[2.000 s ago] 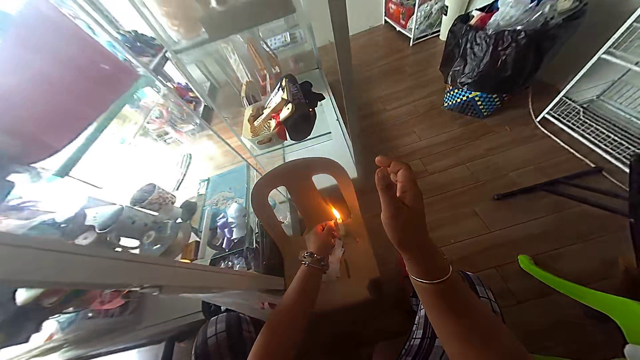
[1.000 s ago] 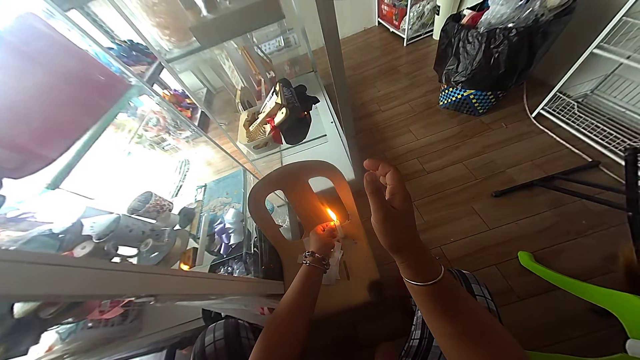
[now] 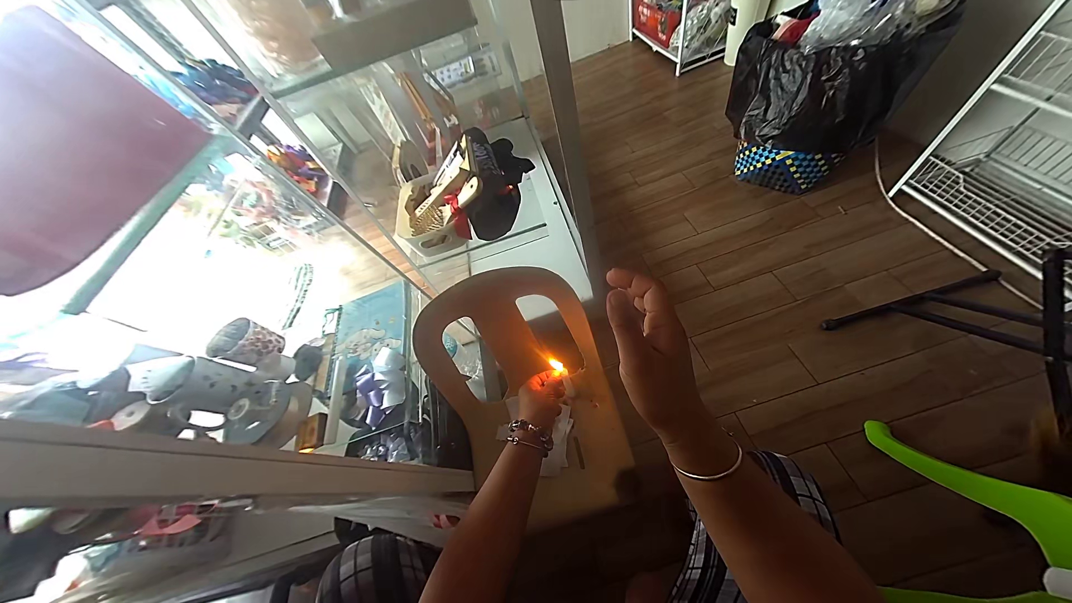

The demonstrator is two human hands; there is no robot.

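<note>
Over the seat of a plastic chair, my left hand is closed at a small burning flame. Whatever its fingers grip there is too small to make out. A pale candle-like piece stands just beside the flame. White paper lies on the seat under and beside my left wrist. My right hand is raised to the right of the flame, its fingers curled together with nothing visible in them, and touches nothing that I can see.
A glass display case with a basket of goods stands behind the chair. Ribbon rolls lie on the left. A black bag in a woven basket, a wire rack, black metal legs and a green plastic piece are on the right.
My right hand has shifted slightly to the left, closer to the flame. The flame still burns at my left hand, which has hardly moved.
</note>
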